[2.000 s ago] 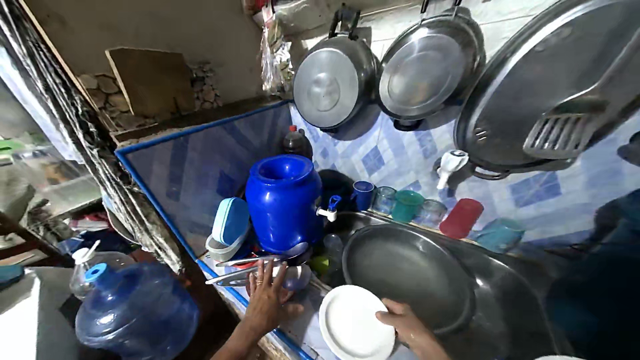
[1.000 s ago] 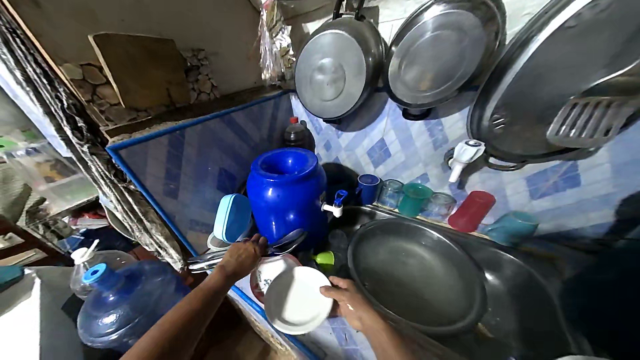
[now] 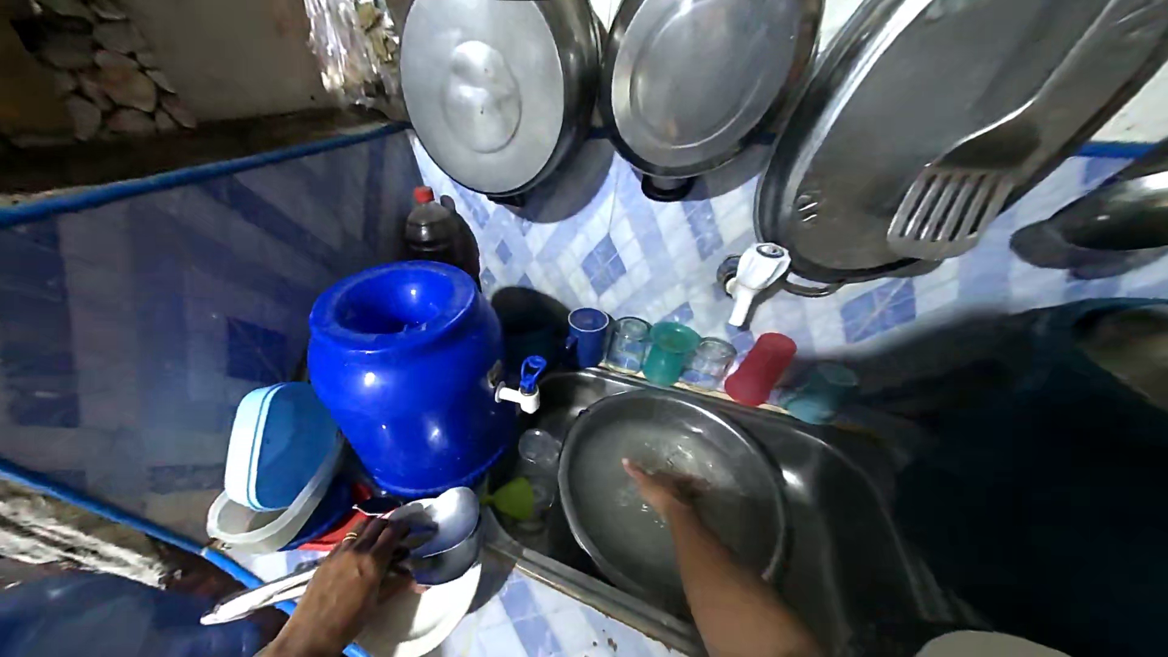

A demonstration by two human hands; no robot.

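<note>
My left hand is at the counter's left part, over a metal ladle and bowls, touching them; whether its fingers grip one is hidden. Under it a white plate rests on the counter. My right hand dips into the water of a round metal basin in the sink; its fingertips are partly under the surface. A metal utensil handle sticks out to the left of my left hand. A lime-green plastic item lies between the ladle and the basin.
A blue water dispenser stands behind my left hand, beside plastic containers. Several cups, among them a red cup, line the sink's back edge below a white faucet. Pans and a slotted spatula hang above.
My right hand has let go of the white plate, now on the counter, and moved right into the basin's water. My left hand stays near the ladle. The view has shifted closer.
</note>
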